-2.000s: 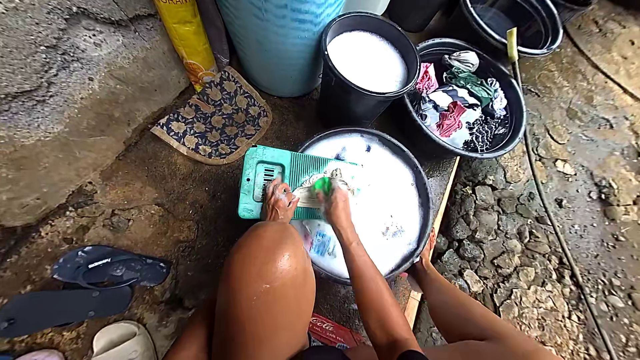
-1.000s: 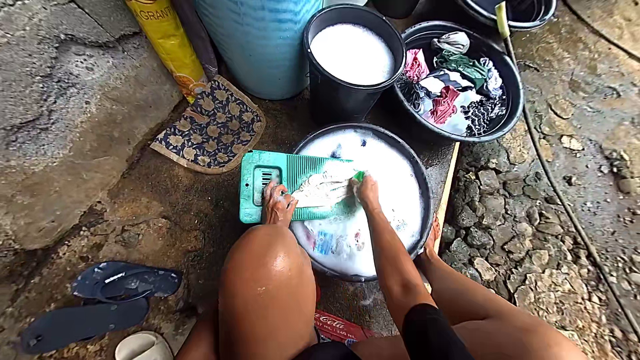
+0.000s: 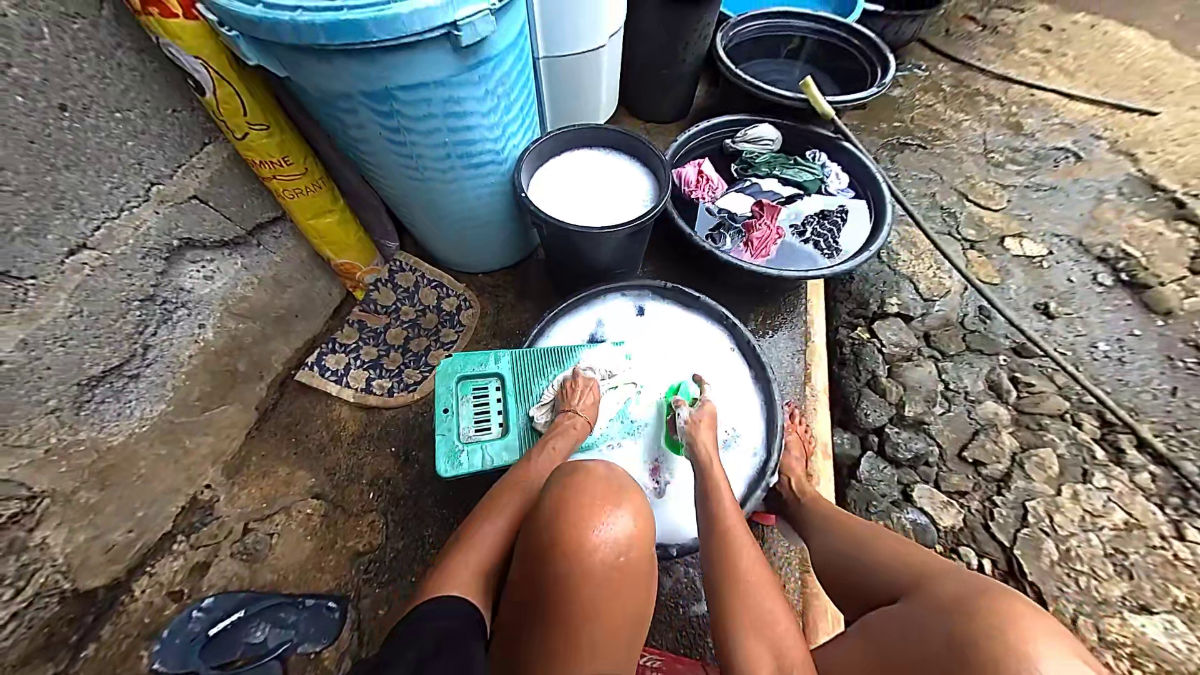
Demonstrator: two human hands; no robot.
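Observation:
A green plastic washboard (image 3: 483,459) lies with its ribbed end in a black basin (image 3: 771,412) of sudsy water. On the ribs my left hand (image 3: 577,398) grips a wet whitish cloth (image 3: 614,392), bunched under the fingers. Over the suds to the right of the board, my right hand (image 3: 696,422) holds a bright green object (image 3: 673,433), perhaps a brush; the fingers hide part of it. Coloured patches of submerged cloth show faintly through the foam.
Behind the basin stand a black bucket of suds (image 3: 592,187), a black tub of wet clothes (image 3: 778,202) and a blue lidded barrel (image 3: 412,122). A patterned mat (image 3: 394,328) lies left. A stick (image 3: 994,291) crosses the rocky ground; a dark slipper (image 3: 248,633) lies lower left.
My left hand has moved from the board's near edge onto the cloth on the ribs. My right hand, with the green object, is now off the cloth, over the suds. The view has shifted.

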